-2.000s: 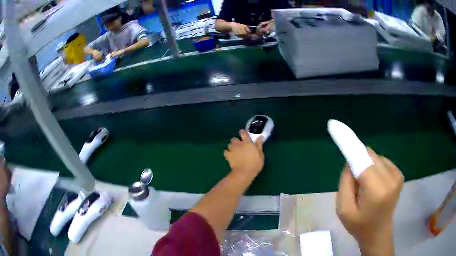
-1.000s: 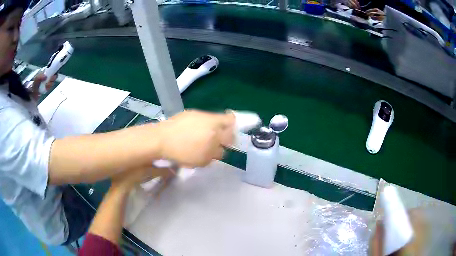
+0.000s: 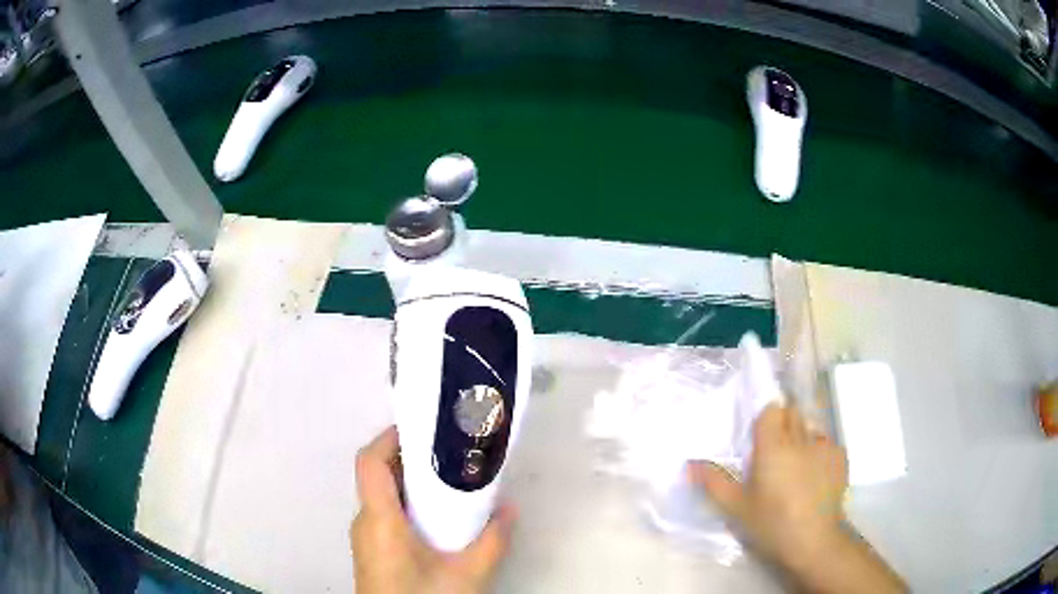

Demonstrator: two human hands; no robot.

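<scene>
My left hand (image 3: 406,545) grips the lower end of a white handset (image 3: 424,395), held upright with its black oval control panel and round metallic button facing me. Its wide head is at the top. My right hand (image 3: 789,487) is to the right, over crinkled clear film (image 3: 650,418). A white cloth (image 3: 756,377) is wrapped on its index finger and points up. The thumb is spread from it. The squat white solvent bottle (image 3: 420,232) stands behind the handset, with its silver lid open and its lower body hidden.
Two handsets lie on the green conveyor, at left (image 3: 261,122) and right (image 3: 777,139). Another handset (image 3: 145,331) lies on the bench at left, by a grey post (image 3: 139,128). A flat white rectangle (image 3: 868,420) lies at right. Something orange is at the right edge.
The view has swung back from the left. My left hand now holds a handset in front of me. The other person's head and arms have left the view.
</scene>
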